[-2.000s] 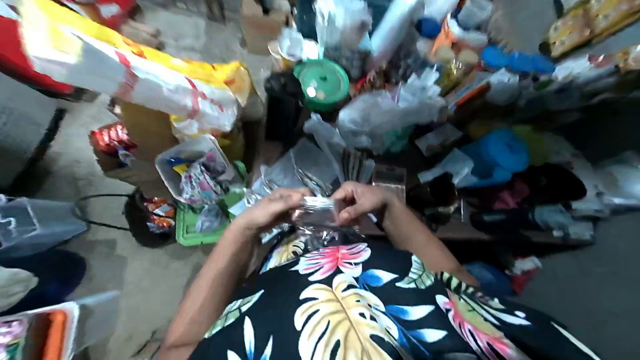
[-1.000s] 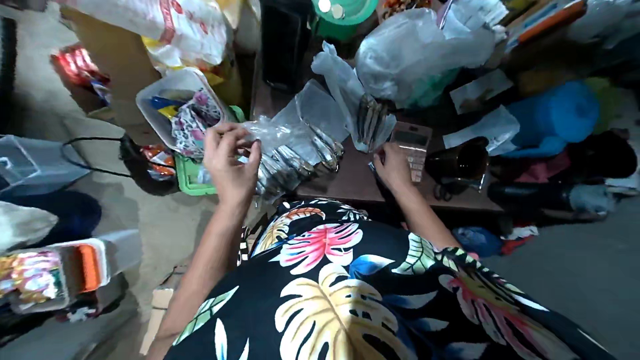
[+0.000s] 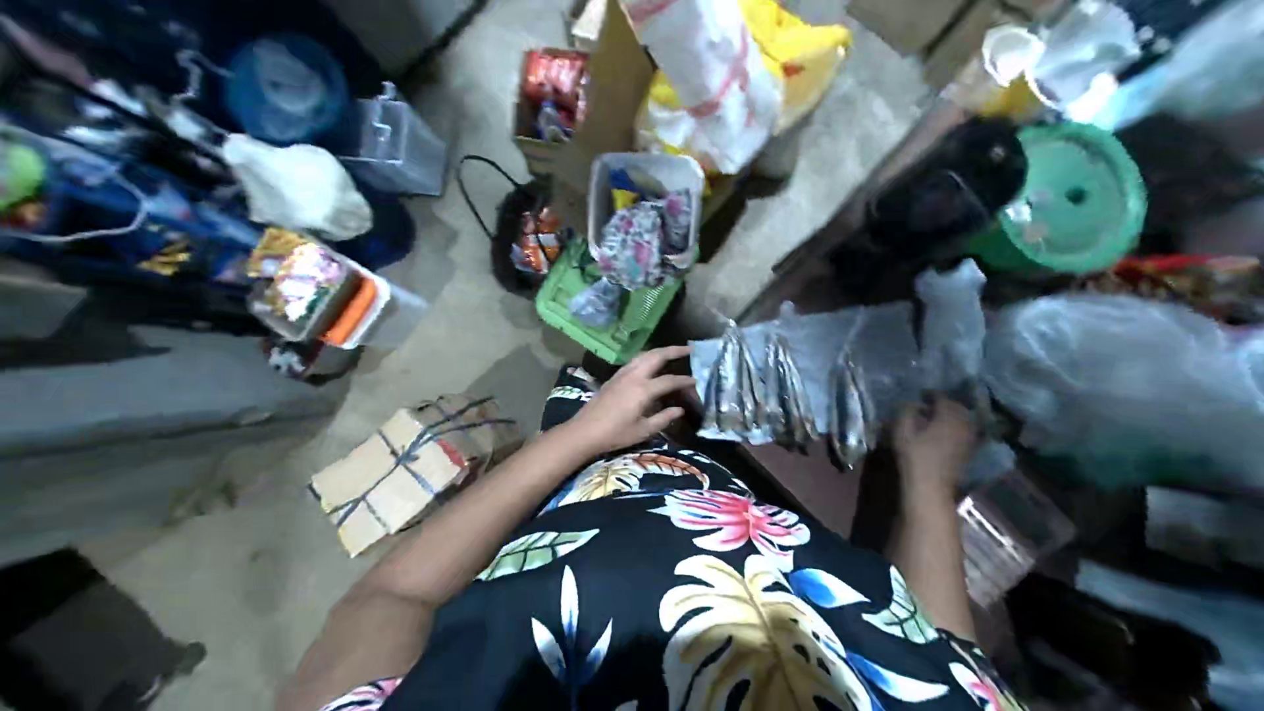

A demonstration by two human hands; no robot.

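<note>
Clear plastic bags of small, slender silvery items, possibly dried fish (image 3: pixel 736 390), lie in a row on a pale plastic sheet (image 3: pixel 894 341) at the table's near edge. My left hand (image 3: pixel 637 400) is at the row's left end, its fingers apart and their tips by the sheet's edge. At the right end my right hand (image 3: pixel 933 434) is blurred, its fingers curled near another bundle; whether it holds anything is unclear. A calculator (image 3: pixel 987 553) lies just beyond my right wrist.
A green basket (image 3: pixel 617 336) with a white tub (image 3: pixel 647 163) stands on the floor beyond my left hand. A tied cardboard box (image 3: pixel 405 474) lies at left. Across the table are a green-lidded container (image 3: pixel 1071 197) and a large plastic bag (image 3: pixel 1126 385).
The view has swung left. The bags, bunched beside the left hand one second ago, now lie spread in a row. The right hand has moved from beside the calculator to the row's right end.
</note>
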